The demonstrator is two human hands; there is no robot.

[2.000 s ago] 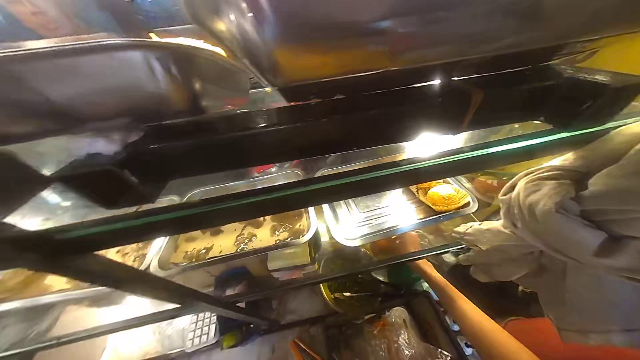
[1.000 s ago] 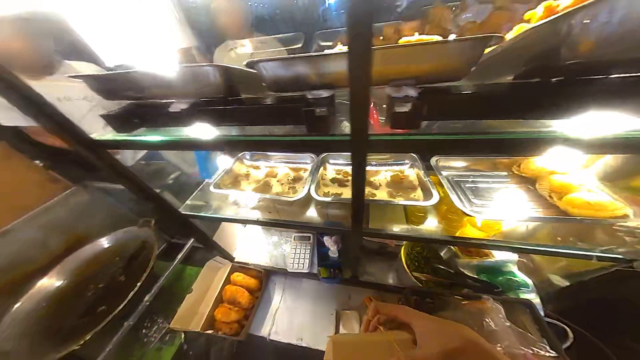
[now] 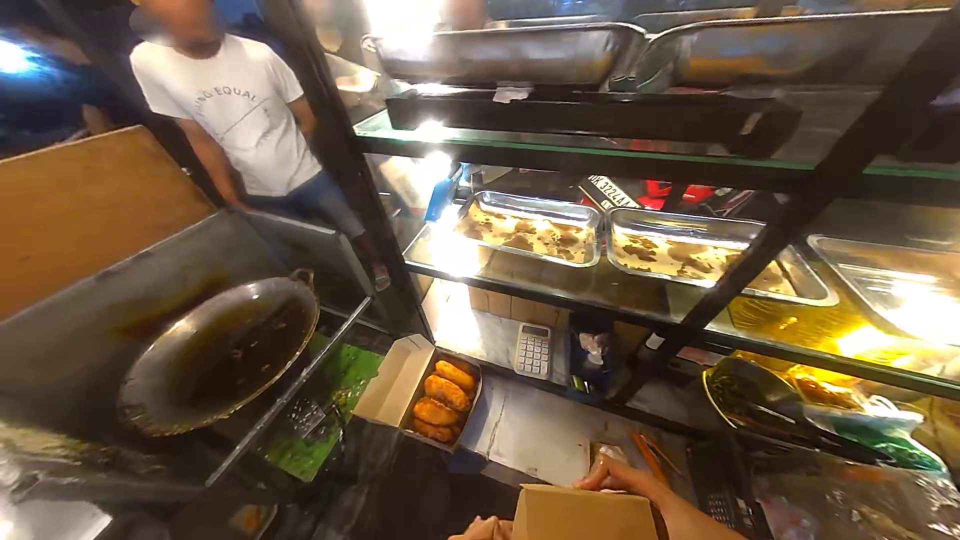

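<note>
At the bottom edge my right hand (image 3: 634, 484) is on the far and right side of a brown cardboard box (image 3: 585, 514). Only the fingers of my left hand (image 3: 484, 529) show, at that box's left side. What the box holds is hidden. Up and to the left, an open cardboard box (image 3: 394, 382) of several fried pastries (image 3: 442, 401) stands on the counter (image 3: 517, 431). Beside my right hand lie orange-handled tongs or scissors (image 3: 651, 457), which of the two I cannot tell.
A wide pan of dark oil (image 3: 232, 352) is at the left, near a metal bar (image 3: 289, 397). Glass shelves (image 3: 525, 277) hold metal trays (image 3: 600, 240). Under them are a calculator (image 3: 533, 351) and a bowl of greens (image 3: 739, 397). A person in a white shirt (image 3: 240, 112) stands beyond.
The view has swung left, bringing the whole pan and the standing person into sight. The fingers of my left hand now show beside the brown box, which my right hand also touched one second ago.
</note>
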